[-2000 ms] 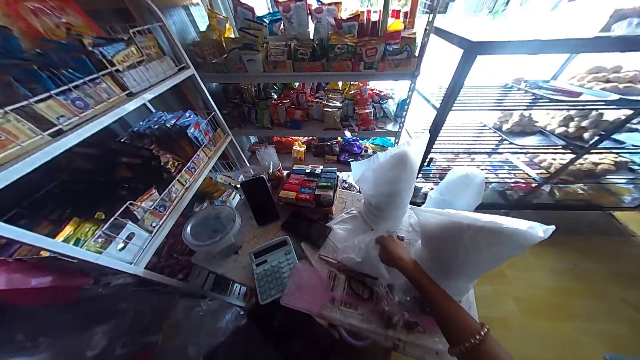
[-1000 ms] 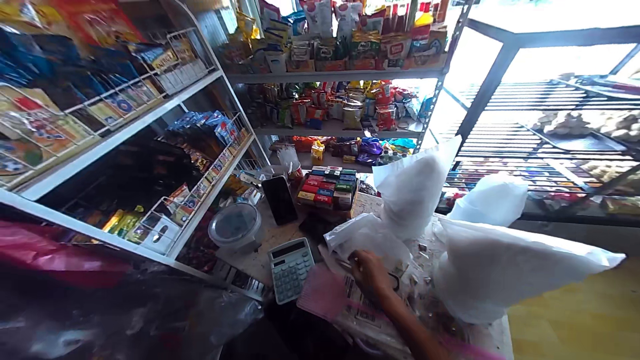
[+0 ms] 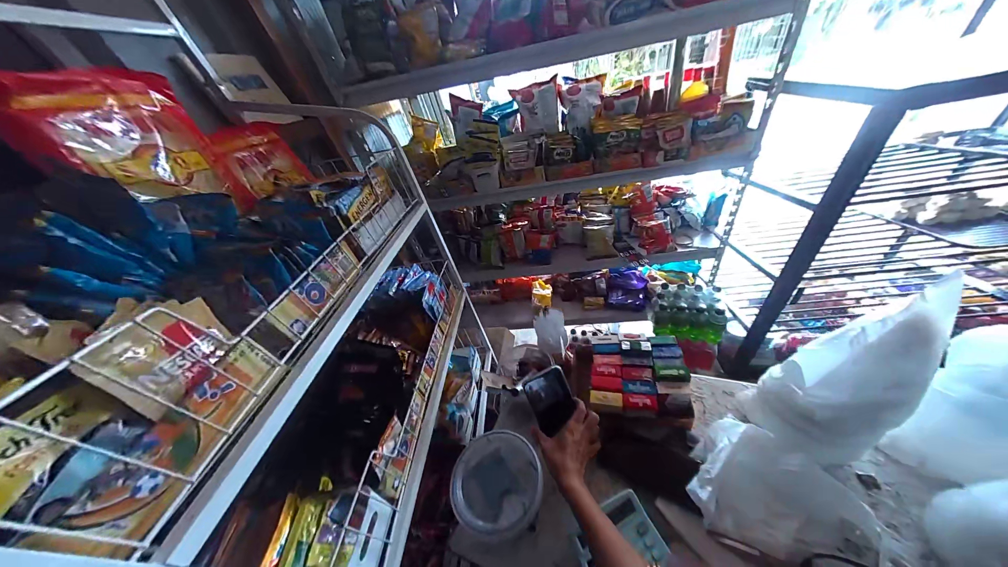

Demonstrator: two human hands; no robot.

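My right hand (image 3: 571,445) reaches in from the bottom and grips the lower part of a dark-screened smartphone (image 3: 550,400), which is tilted upright. Just left of the wrist is a round tub with a translucent lid (image 3: 496,483). Under the forearm, partly covered by it, lies a calculator (image 3: 635,523). Stacked small boxes in several colours (image 3: 639,378) stand right of the phone. Filled white plastic bags (image 3: 850,386) rest on the counter farther right. My left hand is out of view.
A white wire-fronted rack (image 3: 315,378) of packets runs along the left. Behind the counter, shelves (image 3: 598,179) hold snack packets, with green bottles (image 3: 689,313) lower down. A dark-framed slatted rack (image 3: 835,189) stands at the right.
My right hand has left the papers and plastic beside the white bags, moved left, and taken hold of the phone that stood on the counter. The view has swung left.
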